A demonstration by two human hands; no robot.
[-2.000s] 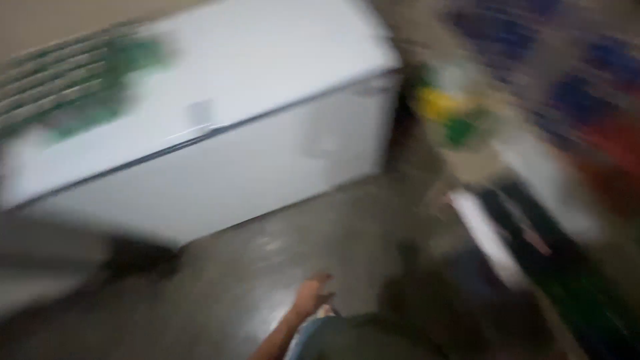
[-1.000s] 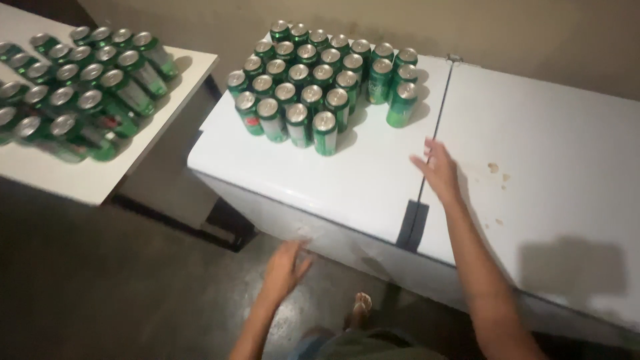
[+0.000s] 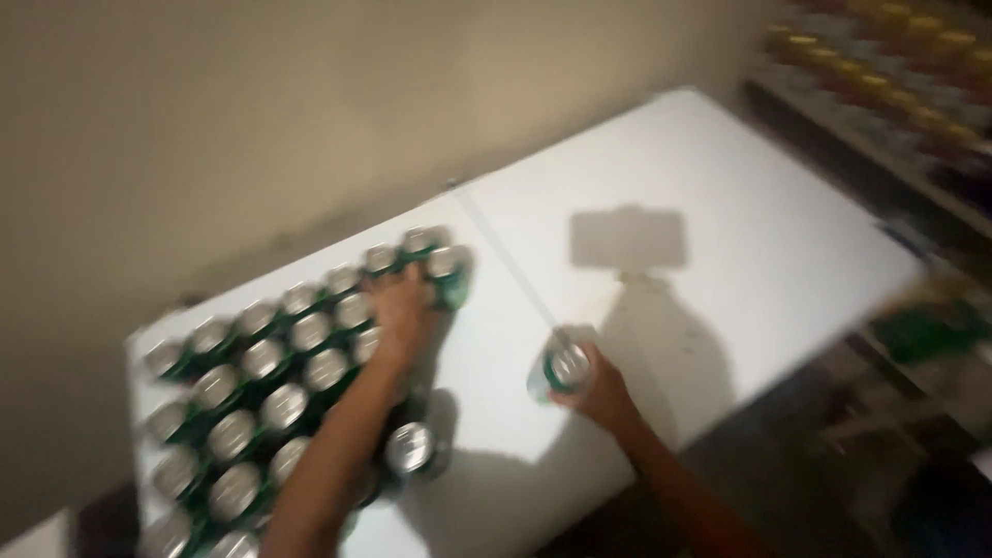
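My right hand is closed around a green drink can near the seam between the two lids of a white chest freezer. My left hand reaches in among the green drink cans on the freezer's left part, its fingers at the cans near the back. Blur and the cans hide whether those fingers grip one. A single can stands at the front right of the group, beside my left forearm.
A beige wall runs behind the freezer. Blurred rows of goods with yellow tops lie at the upper right. Something green is low at the right, past the freezer's edge. Shadows fall on the lid.
My left hand has moved from beside the freezer's front to the cans. My right hand, with nothing in it one second ago, now holds a can. The view has turned.
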